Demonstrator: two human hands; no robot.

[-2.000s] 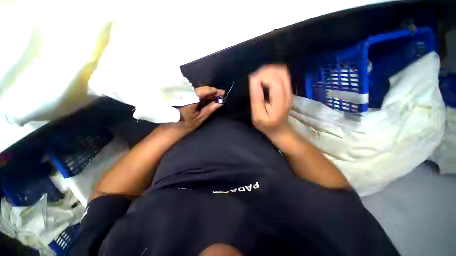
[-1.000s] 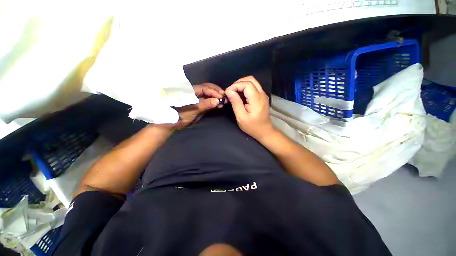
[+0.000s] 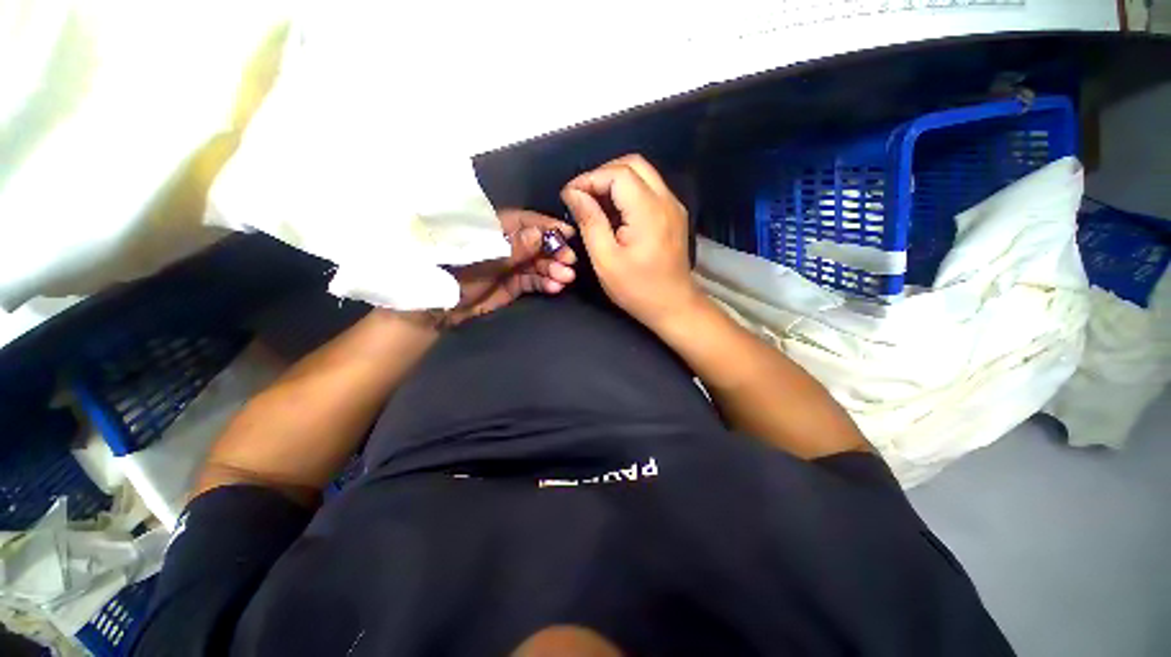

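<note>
My left hand point(image 3: 520, 267) is over the lap at the table's front edge. It holds a small shiny metal piece, which looks like a bobbin case point(image 3: 554, 240), at its fingertips. My right hand point(image 3: 636, 238) is just right of it, with thumb and forefinger brought together near the metal piece. Whether a thread is between these fingertips is too small to tell. White cloth point(image 3: 372, 218) hangs over the table's edge and covers part of my left wrist.
The white table point(image 3: 616, 64) runs across the top, with fine printed marks at the upper right. A blue basket point(image 3: 905, 193) stands below it at the right, with a white cloth heap point(image 3: 925, 347) beside and in it. Another blue basket point(image 3: 167, 392) and white cloth pieces are at the lower left.
My right hand came in from the right to the metal piece, then moved slightly up. My left fingers have spread a little, and the metal piece is tilted differently.
</note>
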